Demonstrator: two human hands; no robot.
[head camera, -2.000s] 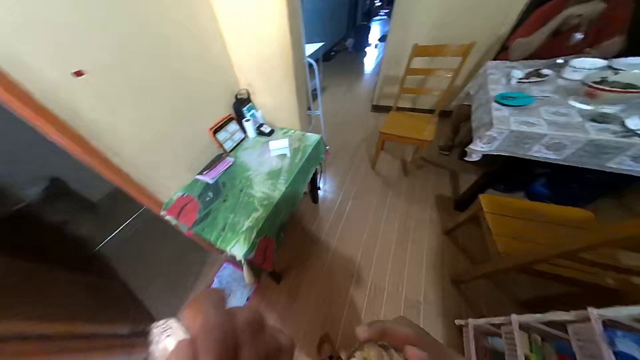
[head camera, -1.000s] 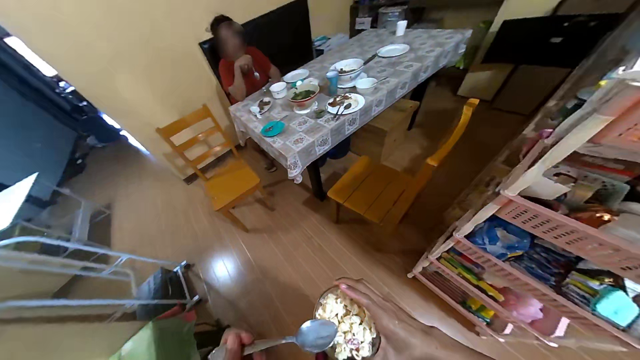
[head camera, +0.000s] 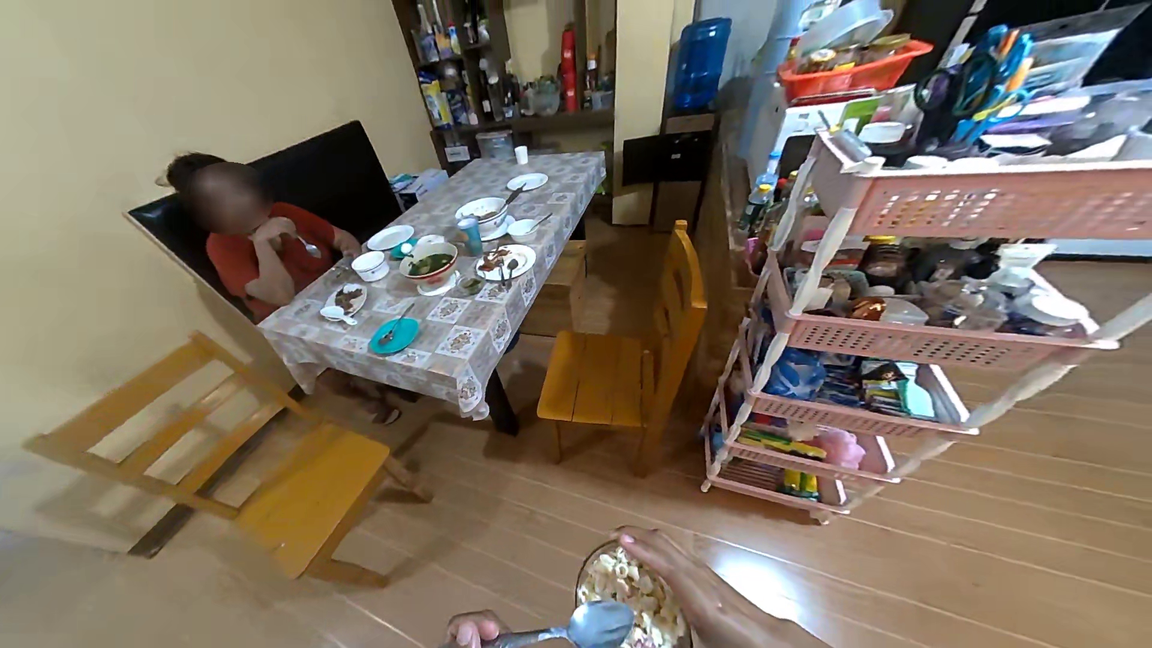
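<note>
At the bottom of the head view, my right hand (head camera: 697, 580) holds a clear bowl (head camera: 583, 569) of what looks like macaroni salad (head camera: 630, 585), its fingers wrapped along the far right rim. My left hand (head camera: 479, 626) grips the handle of a metal spoon (head camera: 601, 623). The spoon's bowl is over the near left part of the food, and whether it touches the food is unclear. The lower edge of the picture cuts off the bowl's near side and much of my left hand.
A wooden chair (head camera: 315, 486) stands at left, another (head camera: 598, 378) by the dining table (head camera: 459, 337) with dishes. A person (head camera: 261, 243) sits behind the table, holding a utensil. At right stands a pink shelf rack (head camera: 972, 202) full of household items. Wooden floor (head camera: 504, 531) lies between.
The view has swung right from the small green-covered table to the dining table and rack. The spoon and full bowl, not plainly visible at first, show in my hands from one second ago.
</note>
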